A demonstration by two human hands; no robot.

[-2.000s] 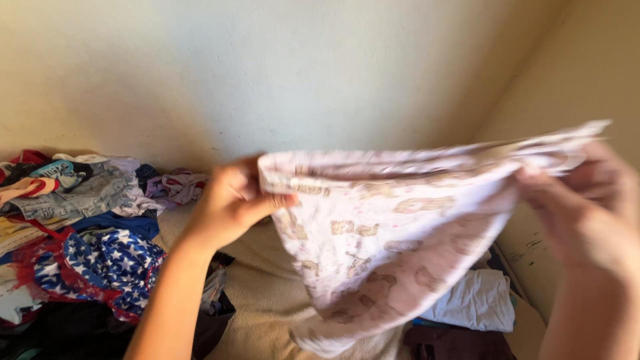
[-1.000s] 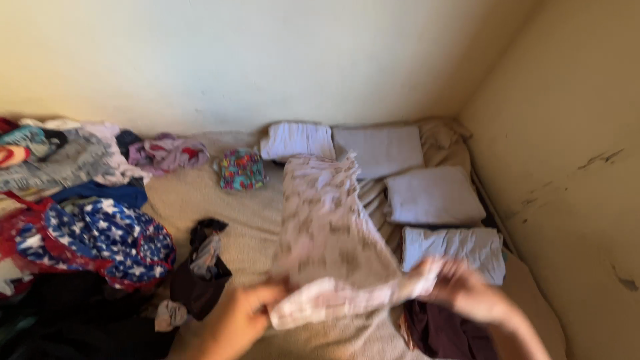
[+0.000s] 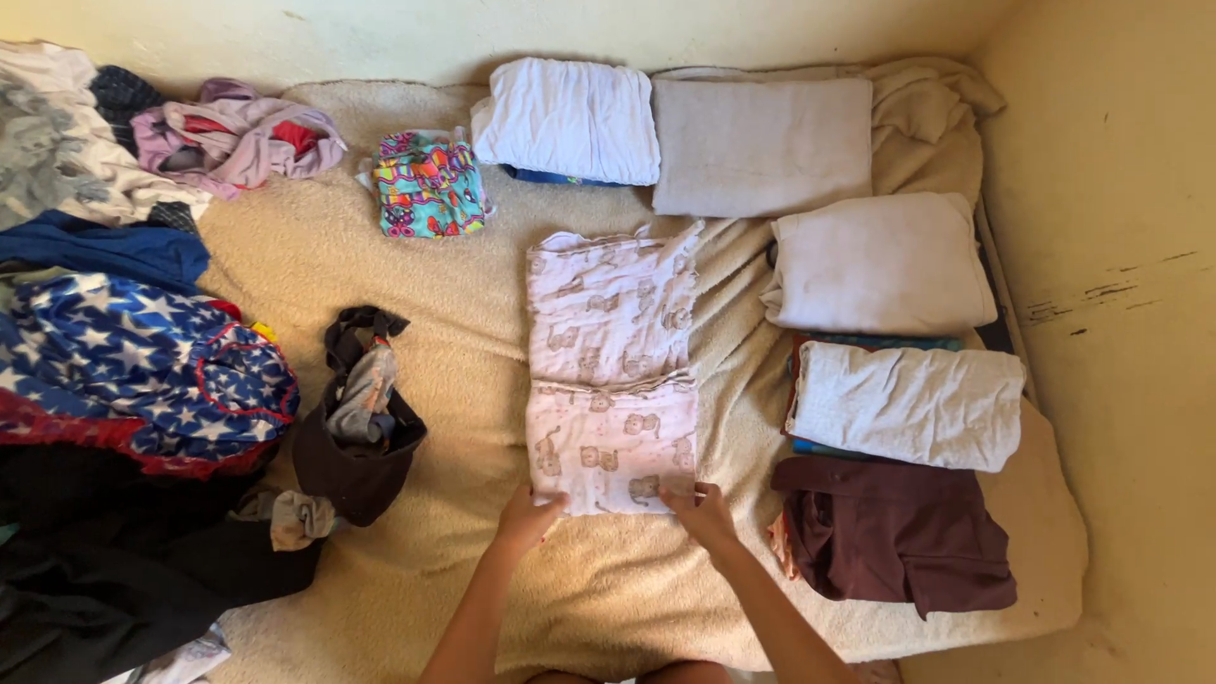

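A pale pink cloth with a brown animal print (image 3: 613,427) lies on the beige fleece blanket (image 3: 456,285), its near part doubled over, with a fold line across its middle. My left hand (image 3: 532,518) pinches the cloth's near left corner, and my right hand (image 3: 700,513) pinches the near right corner. The cloth's far edge is uneven and wrinkled. To the right of it sit a folded brown garment (image 3: 893,532) and a folded white cloth (image 3: 907,404).
Folded pale cloths (image 3: 760,142) and a white one (image 3: 570,119) line the wall, beside a small colorful printed item (image 3: 432,185). On the left are a star-print garment (image 3: 142,361), black fabric (image 3: 123,570) and a dark cap holding small cloths (image 3: 356,456).
The pink cloth was held up in the air, then lowered onto the blanket. It now lies flat there, folded shorter, with both hands at its near corners.
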